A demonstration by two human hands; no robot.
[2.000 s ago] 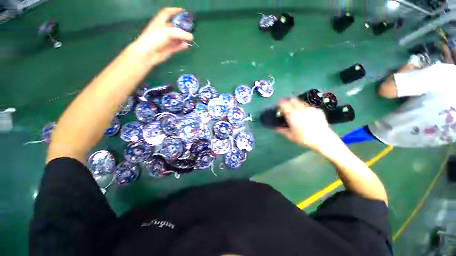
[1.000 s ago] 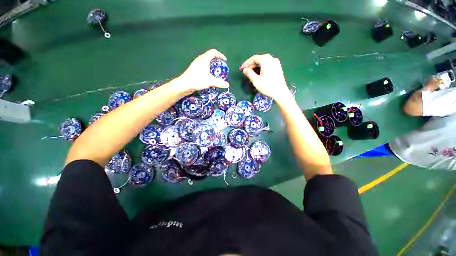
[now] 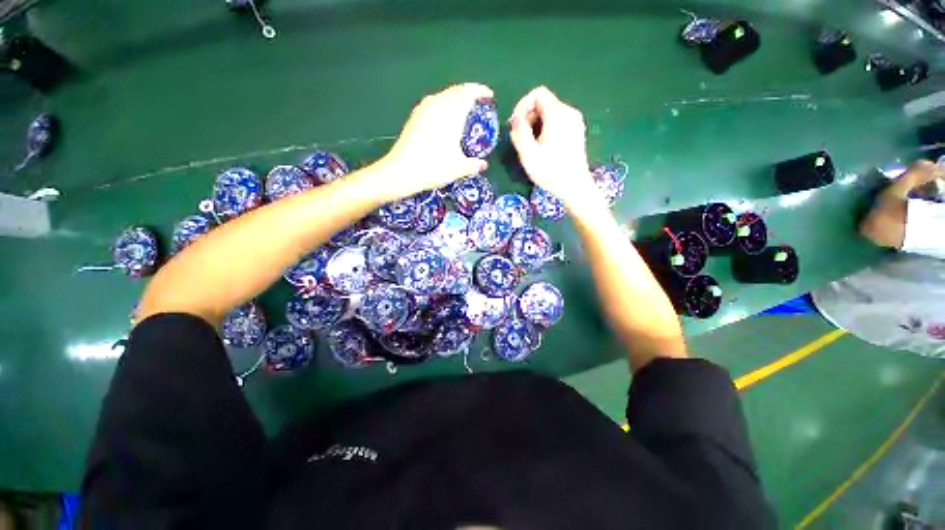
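My left hand (image 3: 444, 133) holds a blue-and-white patterned round unit (image 3: 480, 128) between fingers and thumb, its patterned face towards the right. My right hand (image 3: 549, 137) is just right of it, fingertips pinched close to the unit. A dark piece, likely a black housing, shows partly under and within the right hand; most of it is hidden. What the fingertips pinch is too small to tell. A heap of patterned round units (image 3: 423, 267) lies on the green surface in front of me, below both hands.
Several black housings (image 3: 765, 264) stand or lie at the right, some with red wires. More housings (image 3: 731, 46) and a patterned unit lie at the far right. A person's arm (image 3: 889, 212) is at the right edge. A pale metal bracket (image 3: 23, 214) is at the left edge.
Since one second ago, both hands remain close together, and the held unit's face has turned more to the right. Earlier, the hands were far apart, the right one at the black housings.
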